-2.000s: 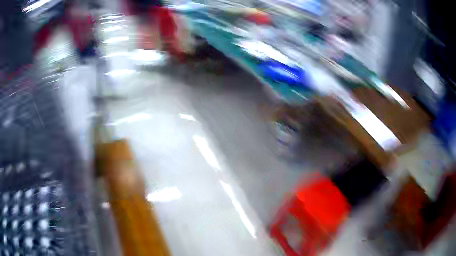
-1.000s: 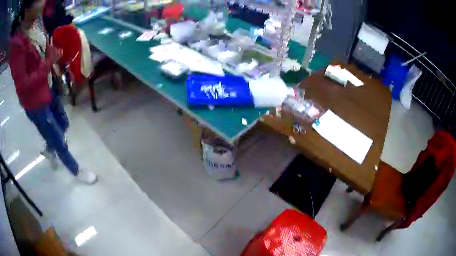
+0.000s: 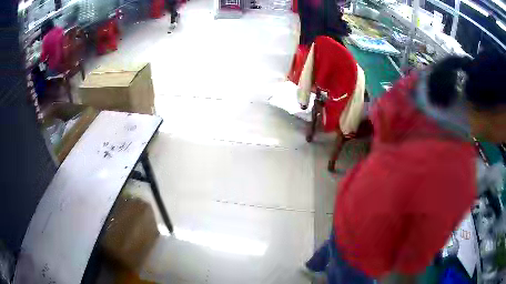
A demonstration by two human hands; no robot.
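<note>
Neither of my hands is in the picture. Nearest in front of me on the right, a person in a red jacket (image 3: 408,188) and blue jeans leans over the green-topped bench (image 3: 374,69). The jacket hides much of the bench. On the left stands a narrow white-topped table (image 3: 89,183) with dark marks on its top and black legs. White papers and a bit of blue show on the bench at the lower right edge.
Cardboard cartons stand behind (image 3: 114,91) and under (image 3: 130,230) the white table. A chair draped with a red and cream garment (image 3: 333,77) stands by the bench. Glossy pale floor (image 3: 222,161) runs between. Other people and red stools (image 3: 108,36) show farther back.
The view has swung left from the bench end, blue bin and brown table to the aisle. The person in red now appears close on the right. The white table and cartons have come into view.
</note>
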